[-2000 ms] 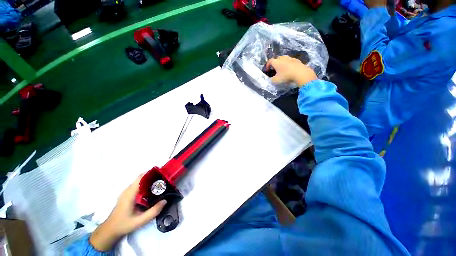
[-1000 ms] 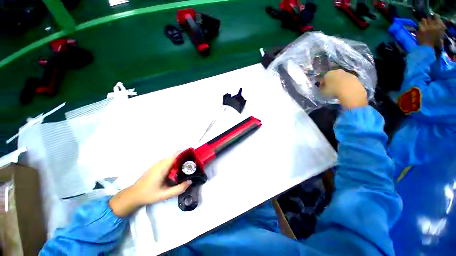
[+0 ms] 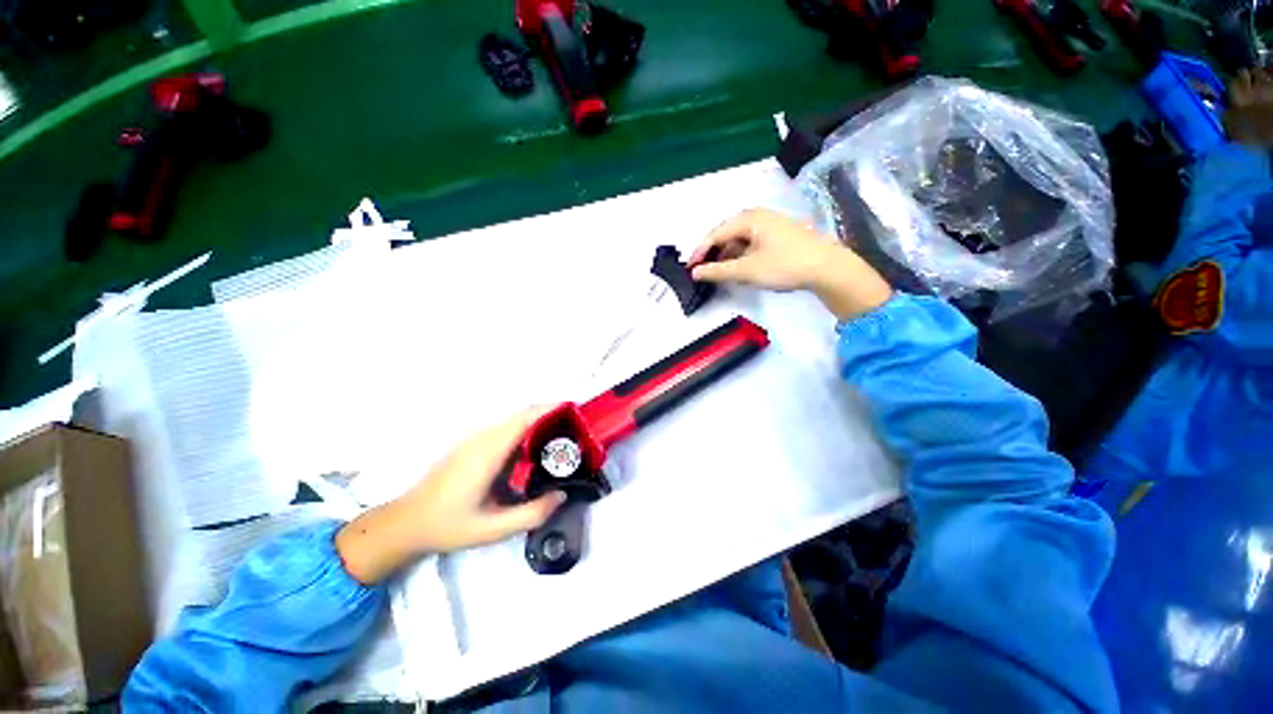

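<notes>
A red-and-black handle assembly (image 3: 684,374) lies slanted on the white foam sheet (image 3: 475,307), its red head housing (image 3: 591,427) toward me. A silver-white round motor-like face (image 3: 561,456) shows inside the head, with a black arm (image 3: 554,548) below it. My left hand (image 3: 475,488) grips the head and arm from the left. My right hand (image 3: 761,254) has its fingertips at a small black cover (image 3: 681,282) beyond the handle; whether it is pinched or only touched is unclear. Thin tweezers (image 3: 614,349), faint, lie between cover and handle.
A crumpled clear plastic bag (image 3: 1019,195) with black parts is at the right. An open cardboard box (image 3: 105,558) and ribbed packing sheet (image 3: 203,405) are at the left. Red-and-black units lie on the green conveyor (image 3: 377,140). A person's blue sleeve (image 3: 1187,363) is at the right.
My right hand has left the plastic bag and come left to the small black cover. My left hand still holds the head. The view has shifted, so the sheet and handle appear further right.
</notes>
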